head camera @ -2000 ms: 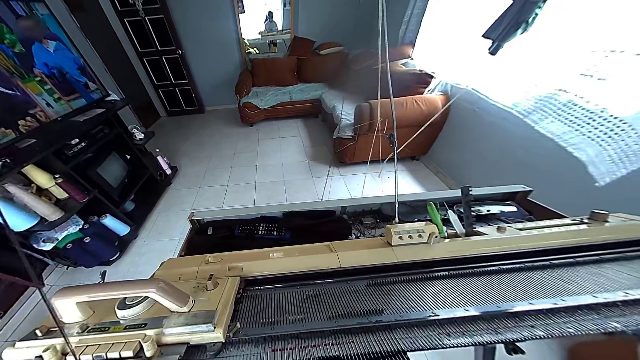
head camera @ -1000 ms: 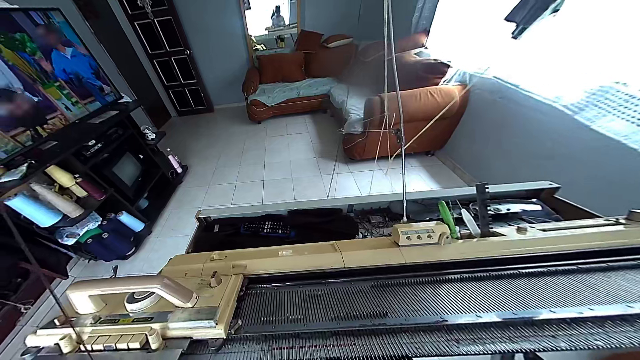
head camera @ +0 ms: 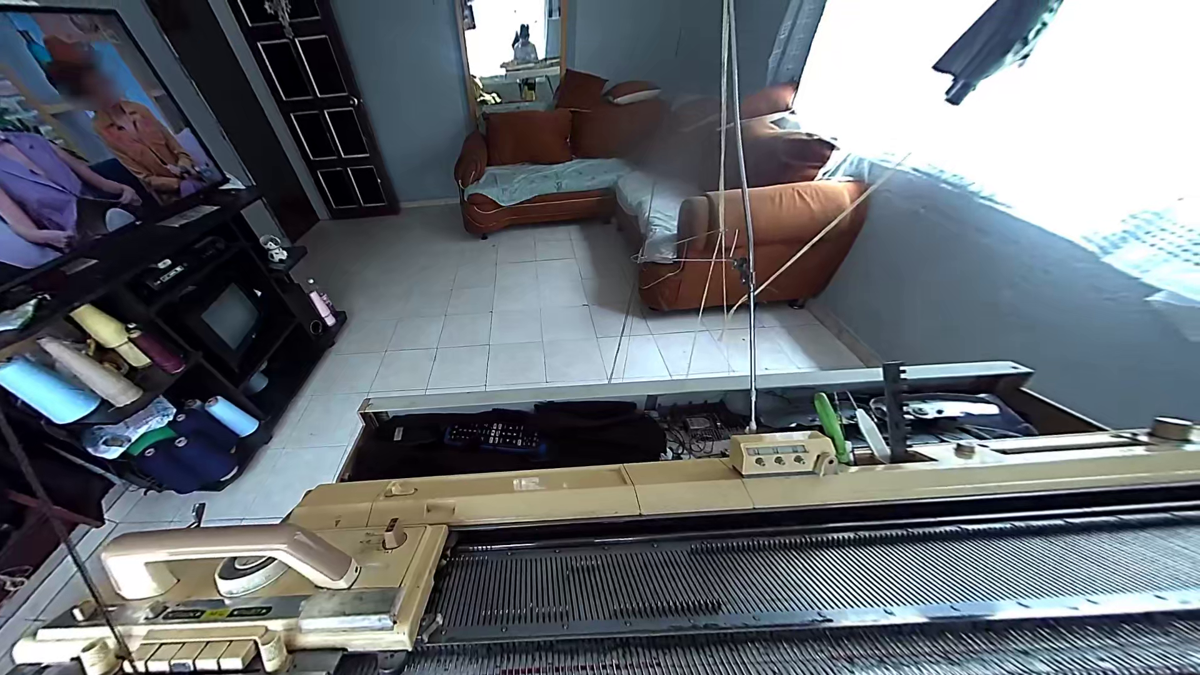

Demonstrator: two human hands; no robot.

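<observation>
Neither my left hand nor my right hand shows in the head view. A beige knitting machine carriage (head camera: 366,562) with a curved handle (head camera: 234,544) rests at the left end of the needle bed (head camera: 656,581). Behind the bed, a small row counter (head camera: 780,454) sits on the beige rear casing (head camera: 562,492). A metal yarn mast (head camera: 747,216) rises beside the counter, with pale yarn strands around it. A green-handled tool (head camera: 831,427) and a pale-handled tool (head camera: 872,433) stand to the right of the counter.
An open tray (head camera: 375,409) behind the machine holds a remote control (head camera: 497,437) and dark cloth. At left, a black shelf unit (head camera: 272,375) carries yarn cones (head camera: 47,389) and a television (head camera: 103,141). An orange sofa (head camera: 797,234) stands beyond the tiled floor.
The view has shifted slightly, and the television picture has changed. The carriage stays at the left end of the bed.
</observation>
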